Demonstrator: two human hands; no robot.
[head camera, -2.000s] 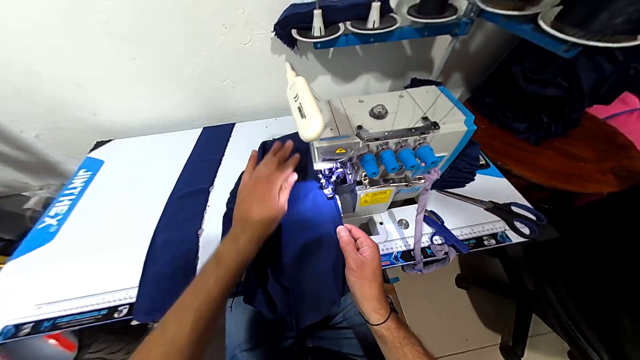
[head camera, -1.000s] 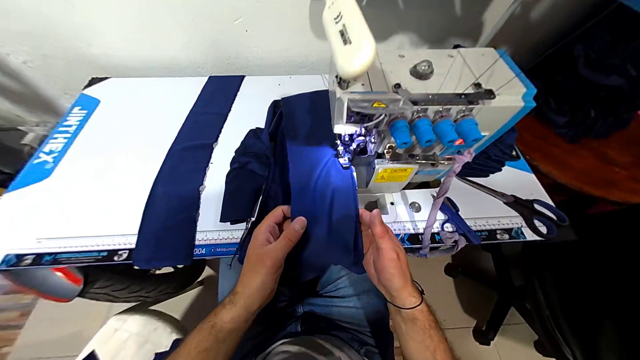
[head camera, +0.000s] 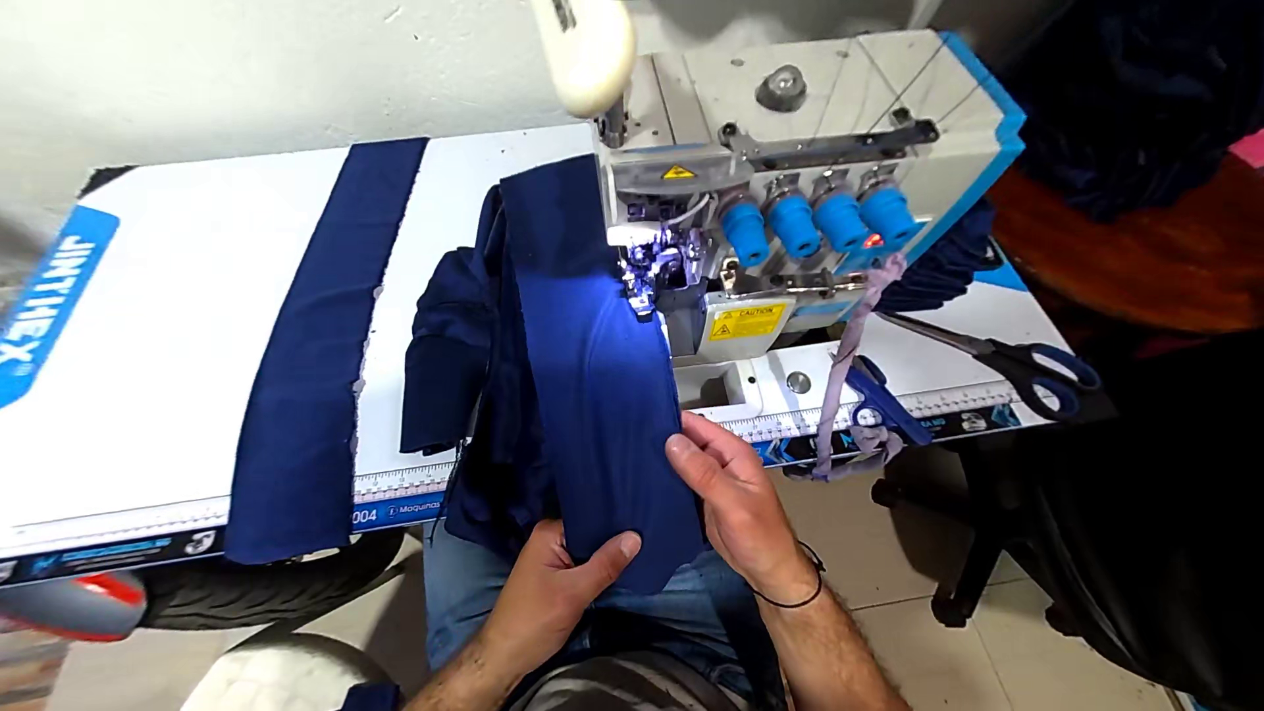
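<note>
A navy fabric piece (head camera: 612, 395) runs from under the lit presser foot (head camera: 642, 296) of a white and blue overlock sewing machine (head camera: 790, 128) down over the table's front edge. My left hand (head camera: 558, 583) grips its lower left edge, thumb on top. On the right edge, nearer the machine, my right hand (head camera: 726, 494) pinches the cloth between thumb and fingers. More bunched navy fabric (head camera: 449, 346) lies to the left of and beneath this piece. Farther left, a separate navy fabric strip (head camera: 316, 365) lies flat across the table, its right edge ragged.
Dark-handled scissors (head camera: 1017, 370) and a blue thread snipper (head camera: 884, 400) lie right of the machine on the white table (head camera: 197, 296). A lilac cloth strip (head camera: 849, 365) hangs from the machine. Dark fabric is piled on a round wooden surface (head camera: 1116, 257) at right. A tyre (head camera: 286, 583) stands below the table.
My left hand, flat on the cloth beside the machine two seconds ago, has moved down to the fabric's lower edge. My right hand remains at the right edge. The view has shifted closer.
</note>
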